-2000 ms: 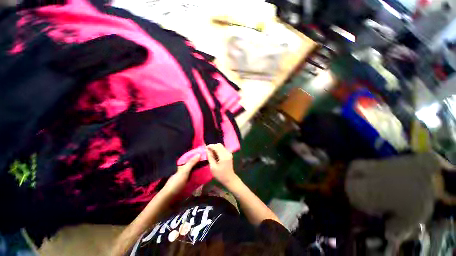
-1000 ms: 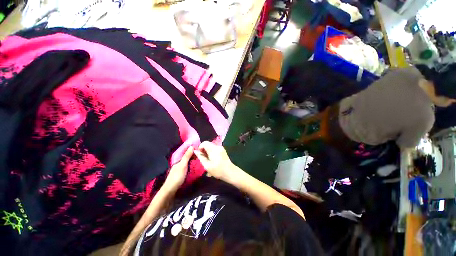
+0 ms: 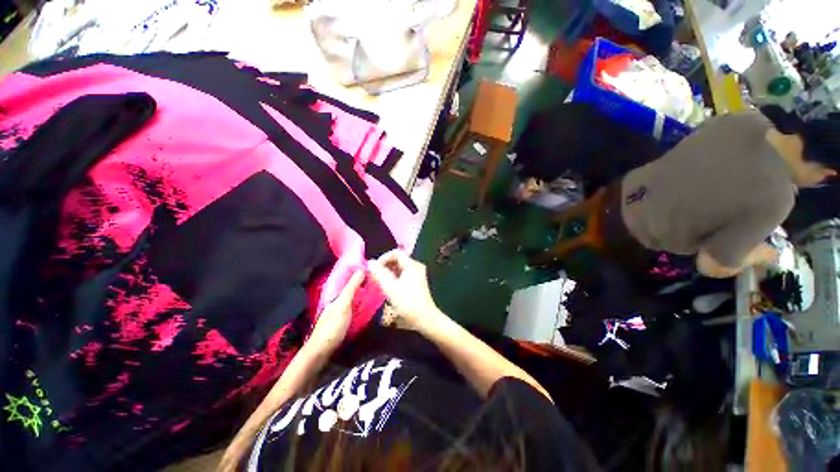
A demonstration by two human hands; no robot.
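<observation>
A black-and-pink printed garment (image 3: 212,120) lies piled over the table's near edge, with a yellow-green star at lower left. A plain black pocket panel (image 3: 253,249) shows on its pink area. My left hand (image 3: 341,302) holds the pink edge of the garment near the table's corner. My right hand (image 3: 402,284) is just right of it, fingertips pinched together at the same pink edge. Anything fine between the right fingertips is too small to tell.
A pale handbag (image 3: 373,44) stands at the far table edge, with white printed sheets at far left. A wooden stool (image 3: 485,115), a blue crate (image 3: 635,97) and a seated person in grey-brown (image 3: 709,189) are at right. Scraps lie on the green floor (image 3: 470,217).
The view swung and steadied from the blurred earlier frame. My left hand has slid slightly down along the pink edge, and my right hand has shifted a little to the right. The seated person has moved slightly.
</observation>
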